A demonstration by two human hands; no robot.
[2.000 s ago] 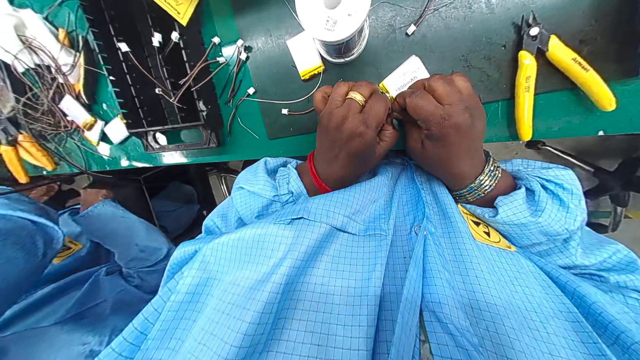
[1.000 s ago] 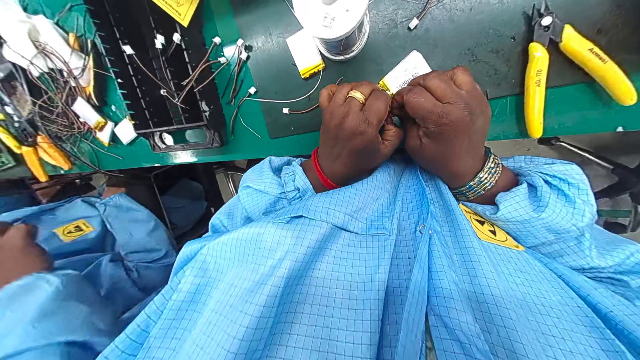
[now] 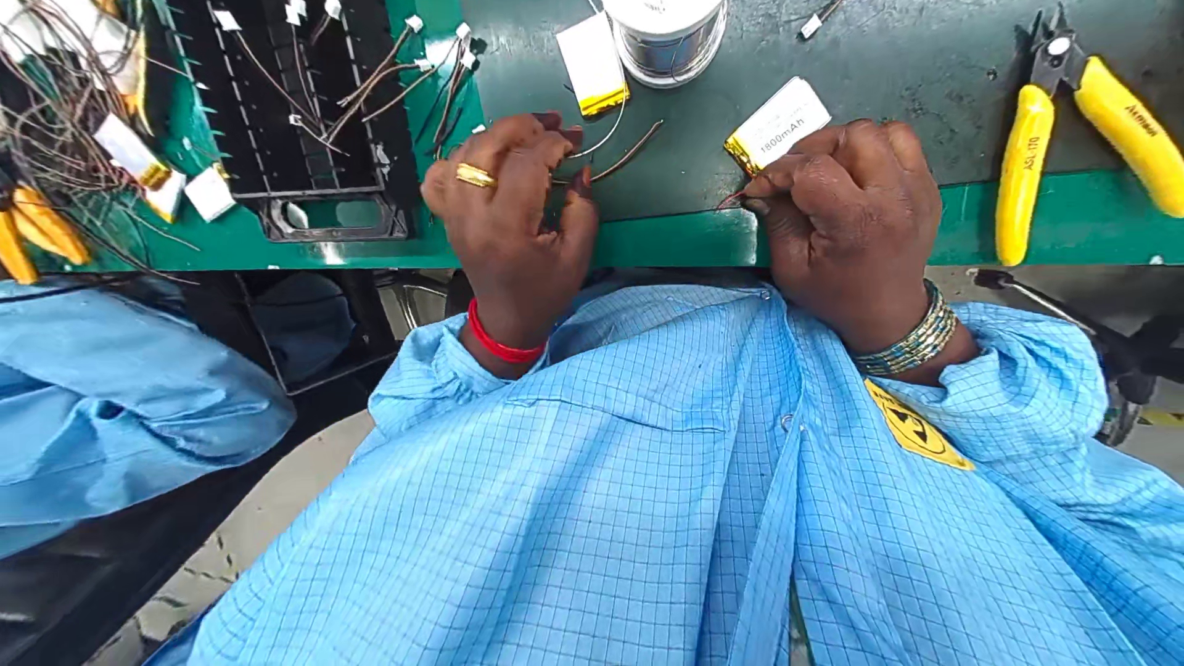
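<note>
My right hand (image 3: 846,203) pinches the thin lead end of a white pouch battery cell (image 3: 784,122) with yellow tape; the cell lies on the dark mat. My left hand (image 3: 523,199) has its thumb and fingers apart over the mat, beside a brown cable (image 3: 629,153); whether its fingertips touch the cable is unclear. A second pouch cell (image 3: 592,65) lies beyond my left hand, against a spool of wire (image 3: 666,42). Yellow-handled side cutters (image 3: 1054,69) rest at the right with their jaws pointing away.
A black slotted rack (image 3: 305,215) holds several cables with white connectors (image 3: 462,32). Tangled cables, more cells (image 3: 211,192) and orange-handled pliers (image 3: 46,227) lie at the far left. A small connector (image 3: 810,26) is near the back. Another person's blue sleeve (image 3: 120,398) is at the left.
My hands were together at the cell; now they are apart, my left hand having moved left and opened. The other person's hand at the left has gone from view.
</note>
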